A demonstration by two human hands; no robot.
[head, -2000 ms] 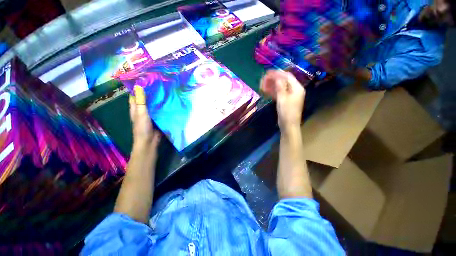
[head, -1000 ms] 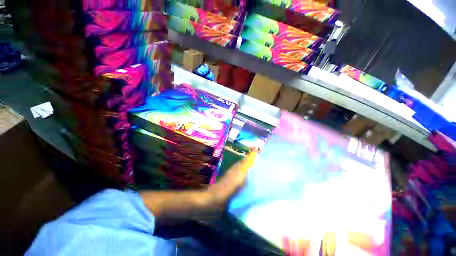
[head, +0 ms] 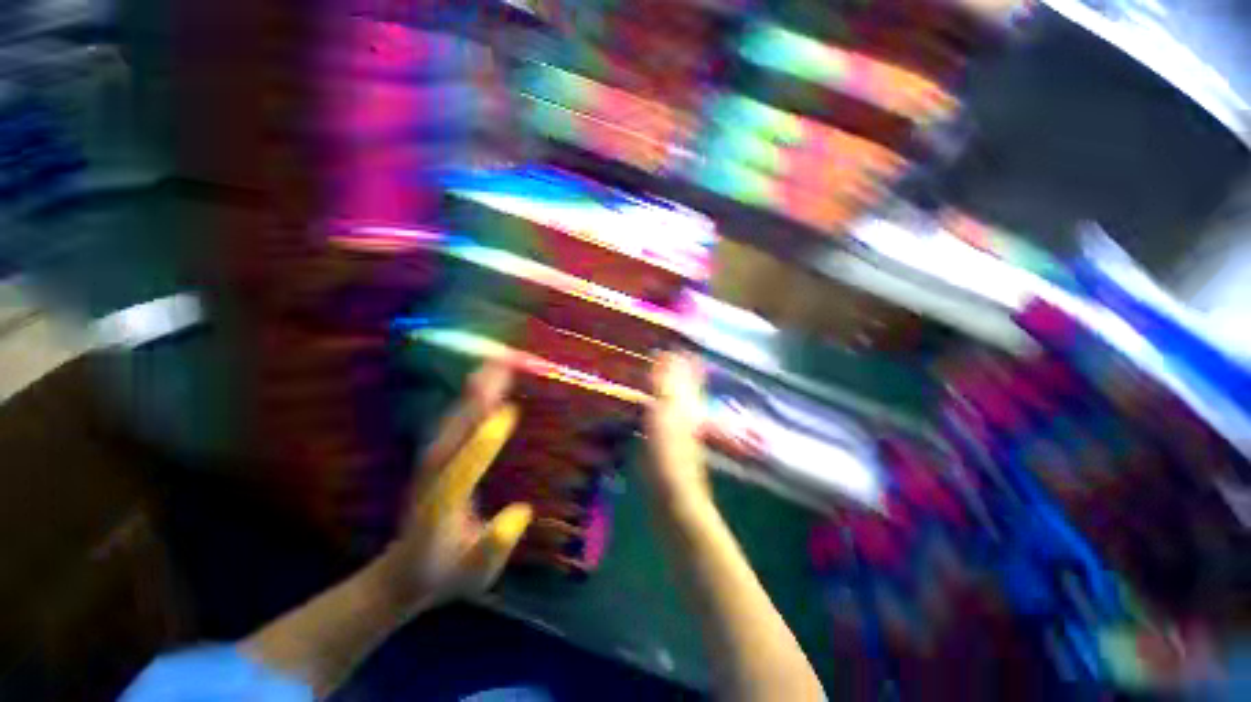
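Note:
The picture is strongly blurred. A stack of swirl-printed gift boxes (head: 590, 240) stands in front of me, with pink, blue and dark edges. My left hand (head: 460, 501) is at the stack's near left side, fingers apart, with yellow coverings on some fingers. My right hand (head: 679, 412) is raised at the stack's right side, fingers up by the box edges. Blur hides whether it presses on them.
A taller box stack (head: 384, 137) stands on the left. More boxes (head: 803, 158) lie on the shelf above. White open trays (head: 809, 446) lie on the green line. Blurred pink-and-blue patterned shapes (head: 1015, 507) are at right. Brown cardboard (head: 69, 466) is at lower left.
My view has turned left from the line to the stacks. The box by my left hand a second ago is no longer beside the stack; both hands are now at the stack, which looks taller.

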